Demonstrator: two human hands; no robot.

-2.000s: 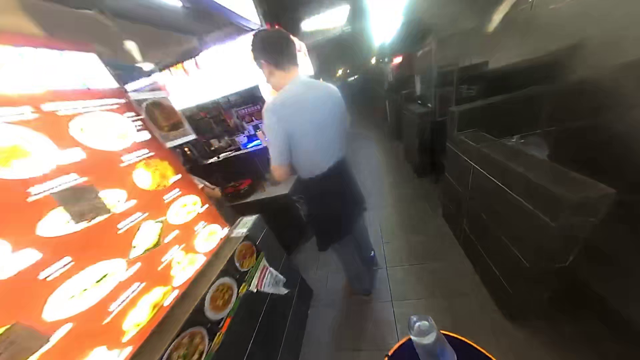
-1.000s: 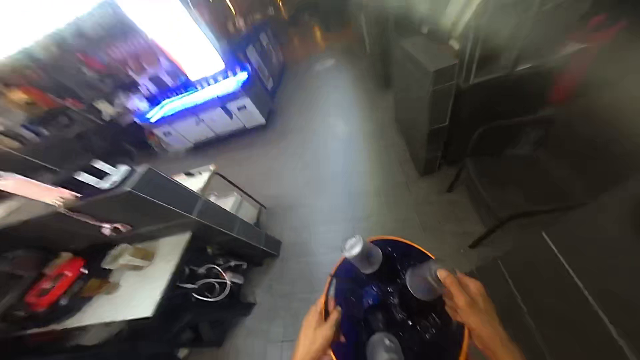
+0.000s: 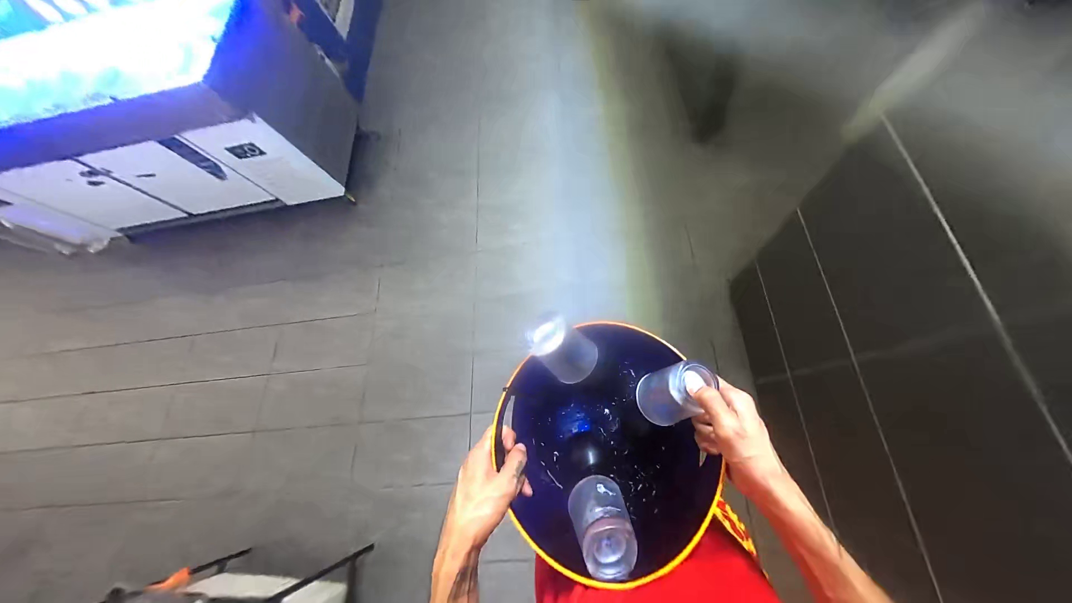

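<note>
A round dark blue tray point(image 3: 548, 502) with an orange rim is held in front of my red clothing. My left hand point(image 3: 490, 486) grips its left edge, thumb over the inside. On the right edge, my right hand point(image 3: 733, 423) grips the tray, its thumb against a clear tumbler point(image 3: 666, 395). Another clear tumbler point(image 3: 569, 352) stands near the upper left rim. A third clear tumbler point(image 3: 603, 523) is at the rim nearest me. The tray's surface looks wet and shiny.
A counter with white cabinet doors point(image 3: 142, 180) and bright blue light is at upper left. A dark tiled wall or partition point(image 3: 854, 335) runs along the right. Grey floor tiles point(image 3: 419, 335) lie ahead. A black-railed item point(image 3: 310, 578) shows at lower left.
The view has tilted down and moved forward past the side counter. My hands and the tray now show in full. The person in the grey shirt, seen two seconds ago, is out of view.
</note>
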